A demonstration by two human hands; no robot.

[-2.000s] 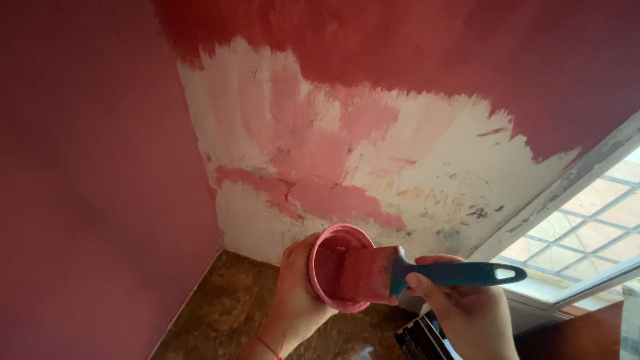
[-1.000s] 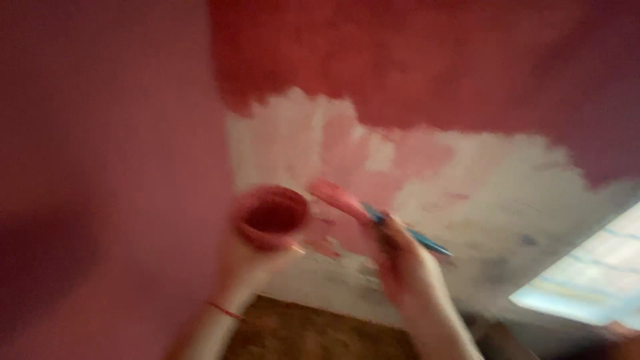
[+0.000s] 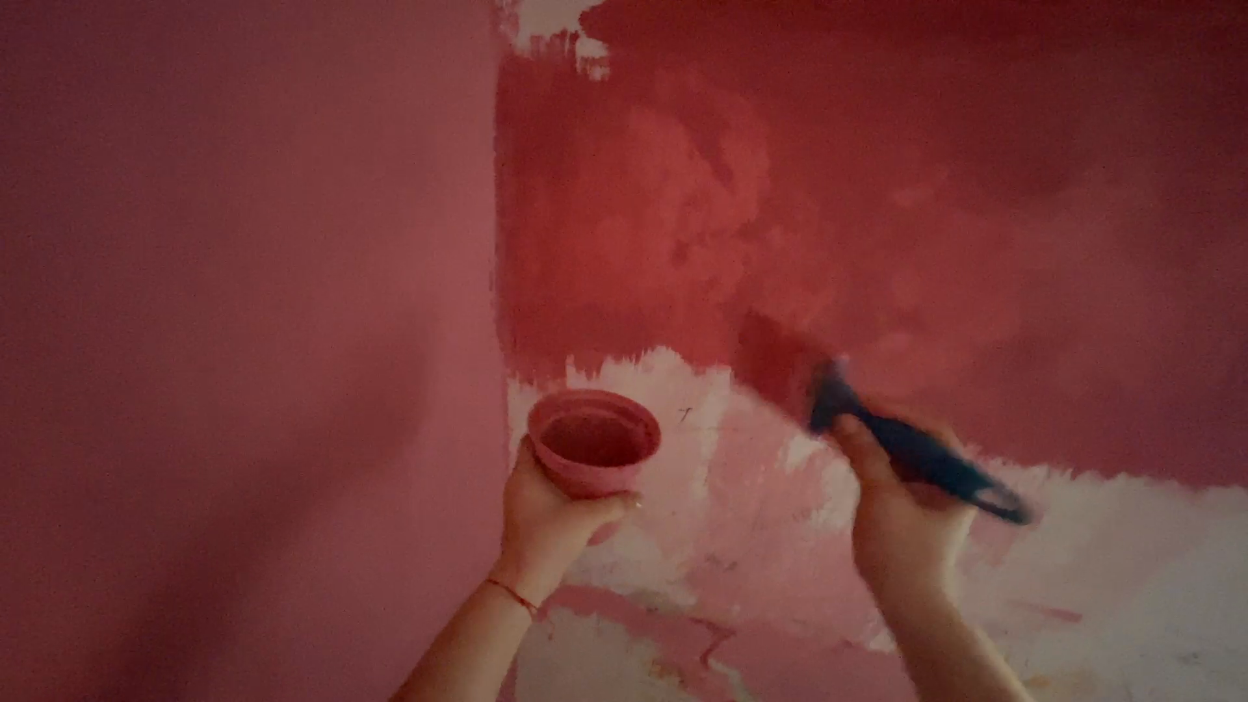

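My left hand point(image 3: 551, 526) grips a small pink plastic cup point(image 3: 595, 473) from below, its mouth tilted towards me and its inside coated with red paint. In my right hand point(image 3: 907, 517) is a flat paintbrush point(image 3: 916, 448) with a dark blue handle that has a hole at its end. Its broad bristles, covered in red paint and slightly blurred, point up and left, over the lower border of the red area on the wall point(image 3: 829, 195). Whether they touch the wall I cannot tell. Below that ragged border the wall is whitish with thin pink strokes.
A pinkish-red side wall point(image 3: 244, 244) fills the left and meets the patchy wall at a vertical corner just left of the cup. A bare whitish patch point(image 3: 551, 19) shows at the top of the corner. A shadow falls on the side wall.
Two seconds ago the bristles were at the cup's mouth; now the brush is away from it, up and to the right. The view has swung up, and the floor and window are out of sight.
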